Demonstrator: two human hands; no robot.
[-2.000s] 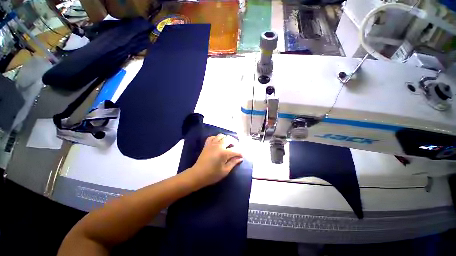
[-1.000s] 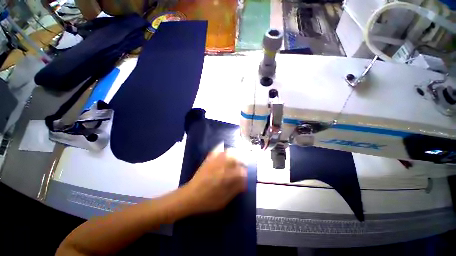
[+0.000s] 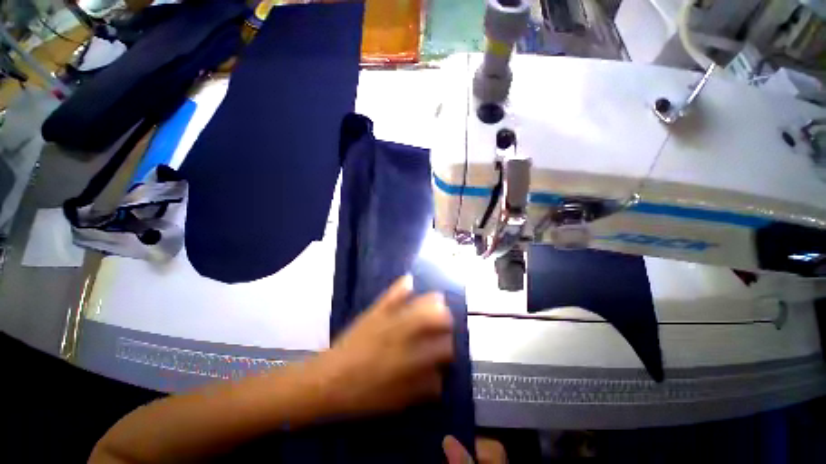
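A long dark navy panel (image 3: 385, 204) lies lengthwise on the white table, left of the needle area, its lower part running off the table's front edge. My left hand (image 3: 394, 349) is on it with curled fingers, blurred, holding the cloth near the bright lamp spot. My right hand (image 3: 475, 450) shows only as a thumb and fingertips at the bottom edge, pinching the panel's right edge. The sewing machine (image 3: 598, 213) has its presser foot (image 3: 511, 270) just right of the cloth. The lamp glare hides the needle point.
Another navy panel (image 3: 272, 136) with a rounded end lies left. A small curved navy panel (image 3: 602, 290) lies under the machine arm. Grey-and-black strips (image 3: 136, 217), a blue flat item (image 3: 168, 136) and a folded navy stack (image 3: 136, 82) are at the left. A printed ruler (image 3: 561, 390) runs along the front edge.
The navy panel has moved up the table and its upper part shows lengthwise folds. My left hand has moved down the cloth. My right fingertips have come into view at the bottom.
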